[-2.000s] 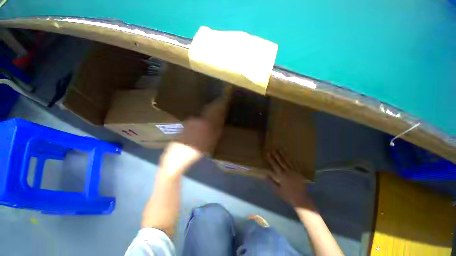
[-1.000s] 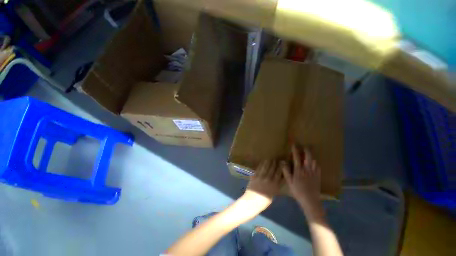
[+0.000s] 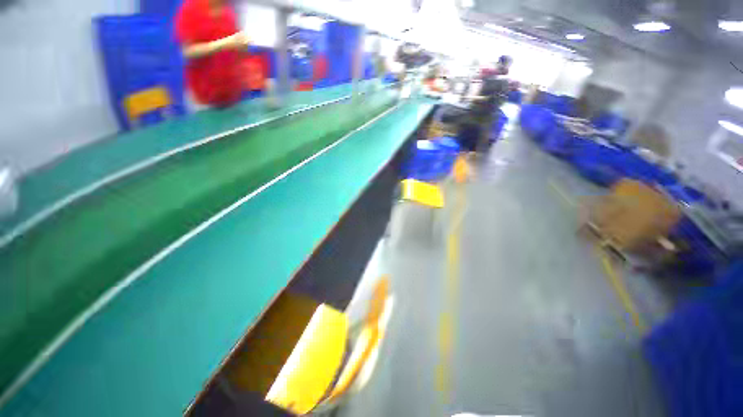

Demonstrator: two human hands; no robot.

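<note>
Neither of my hands is in the picture. Nearest in front of me on the left is the long green workbench and conveyor line [image 3: 244, 236], running away into the distance. A yellow-seated chair [image 3: 311, 358] stands against its near edge at the bottom, with a curved orange and white part beside it. The picture is blurred. The cartons seen earlier under the bench are not in view.
A grey floor aisle [image 3: 505, 285] with yellow lines runs ahead. Another yellow seat [image 3: 422, 194] stands farther along the bench. A person in red [image 3: 213, 61] is across the line; a dark-clothed person [image 3: 482, 102] is in the aisle. Blue crates [image 3: 570, 147] and brown cartons [image 3: 635, 213] line the right.
The view has swung up from the closed carton under the bench to the long line and aisle. Both hands, which were on the carton, have left the picture. The blue stool is out of view.
</note>
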